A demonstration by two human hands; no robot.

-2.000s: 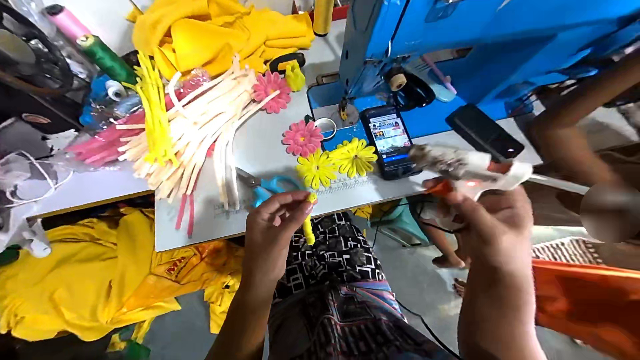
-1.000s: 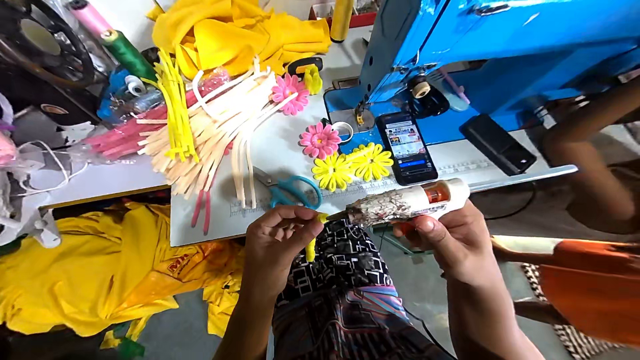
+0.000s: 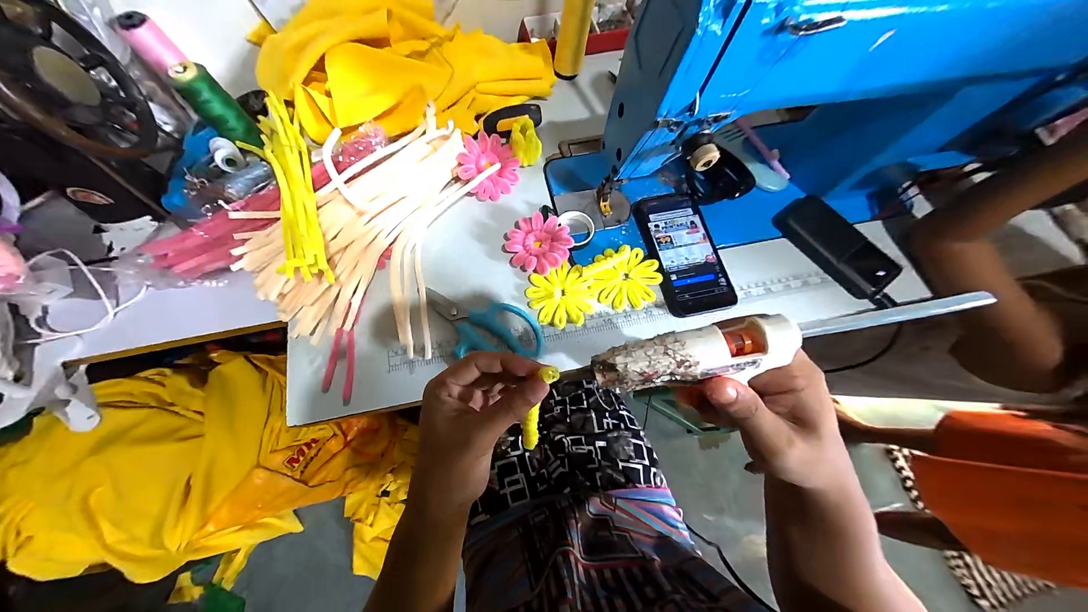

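Note:
My left hand pinches a small yellow pipe-cleaner piece between thumb and fingertips, part of it hanging down. My right hand is closed around a white hot glue gun with a clear glue stick out of its back. The gun's nozzle is at the yellow piece; whether they touch I cannot tell. Just beyond lie light-blue-handled scissors, two yellow flowers, one of them nearer the scissors, and a pink flower. Another pink flower rests by cream strips and yellow strips.
A blue sewing machine stands at the back right, near a phone and a black device. Thread spools and yellow cloth lie at the back left. More yellow cloth hangs below. Another person's arm is at the right.
The glue gun has moved left from its place two seconds ago, bringing its nozzle to the yellow piece. My left hand keeps its pinch. The view has shifted slightly.

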